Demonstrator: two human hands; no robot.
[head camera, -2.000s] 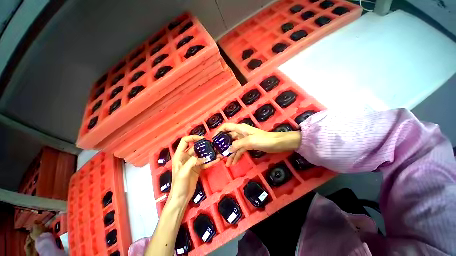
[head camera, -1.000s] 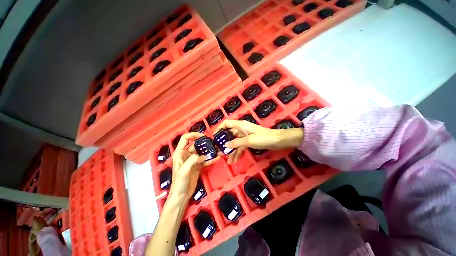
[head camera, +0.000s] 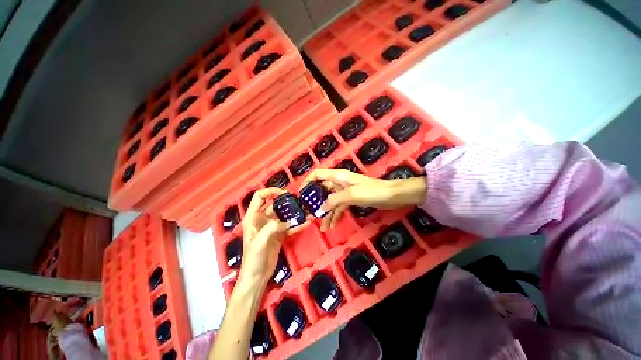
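Observation:
My left hand (head camera: 261, 228) holds a black smartwatch body (head camera: 288, 209) with its screen lit in white and purple. My right hand (head camera: 344, 193) holds a second smartwatch body (head camera: 313, 198), also lit, close beside the first. Both are held above the orange-red work tray (head camera: 318, 261), over two empty pockets. The tray's other visible pockets hold black watches; the front row has several face-up ones with small white marks, and the back rows show face-down ones with ring marks. My right forearm hides part of the tray.
Stacked orange-red trays (head camera: 246, 116) stand behind the work tray. A left side tray (head camera: 133, 281) holds a few watches. A right rear tray (head camera: 365, 42) lies on the white bench top (head camera: 520, 84). Another person's hand and sleeve (head camera: 76, 341) show at the lower left.
The view has shifted slightly. Both hands stay in nearly the same place with the two watches. The right thumb has moved a little on its watch, and its screen shows more clearly.

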